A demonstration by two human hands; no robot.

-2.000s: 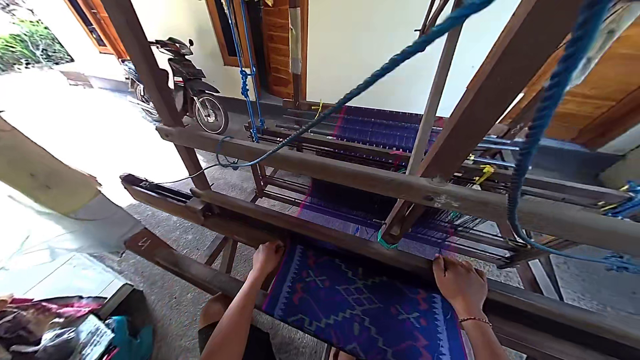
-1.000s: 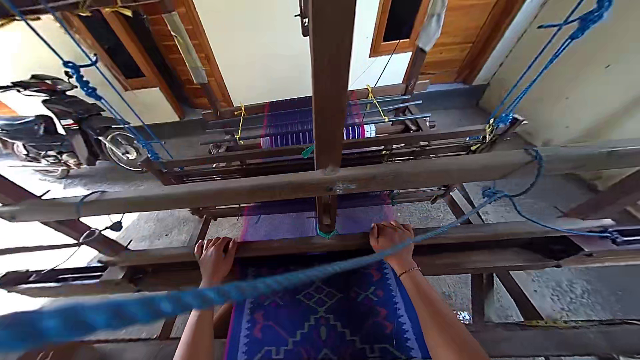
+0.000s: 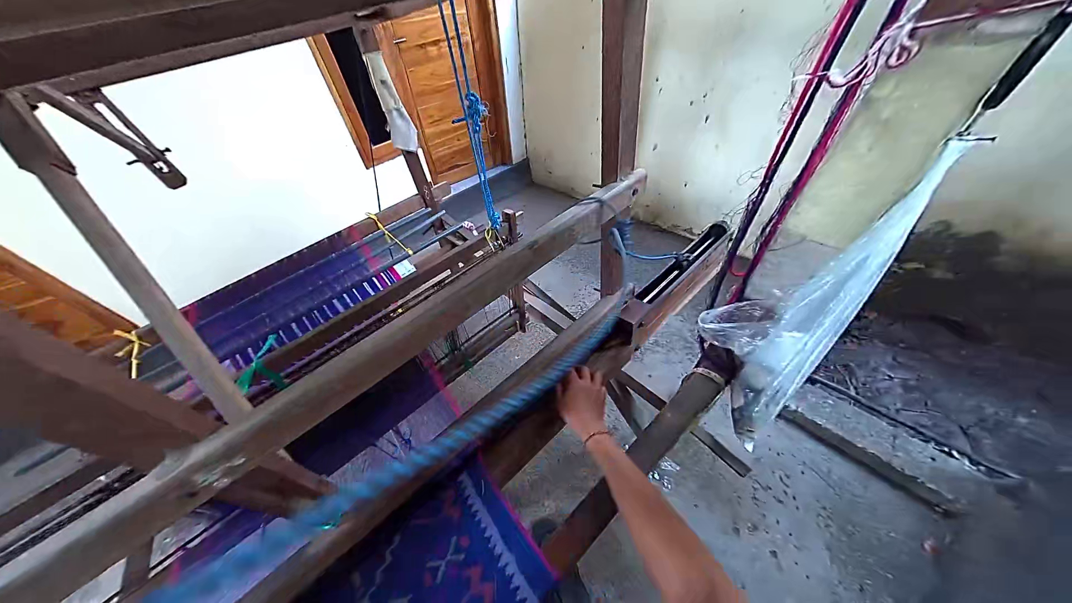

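My right hand (image 3: pixel 584 404) rests with curled fingers on the wooden batten beam (image 3: pixel 536 435) of a handloom, right of the cloth's edge; whether it grips the beam is unclear. A bracelet circles that wrist. Out of view is my left hand. Patterned blue and purple woven cloth (image 3: pixel 444 536) lies below the beam at the bottom. Purple warp threads (image 3: pixel 293 285) stretch across the back of the loom at left. A blue rope (image 3: pixel 469 427), blurred, crosses in front of the beam. At the beam's right end is a shuttle box (image 3: pixel 678 268).
A long wooden rail (image 3: pixel 335 377) crosses the loom diagonally. Red and black yarn bundles (image 3: pixel 791 159) hang at right beside a clear plastic bag (image 3: pixel 821 318). A wooden post (image 3: pixel 620 126) stands before the wall. Wooden bars (image 3: pixel 879 469) lie on the concrete floor (image 3: pixel 754 536).
The view has swung far to the right. My right hand has moved from the cloth's edge rightward along the beam, near the shuttle box. My left hand, on the beam earlier, has left the view.
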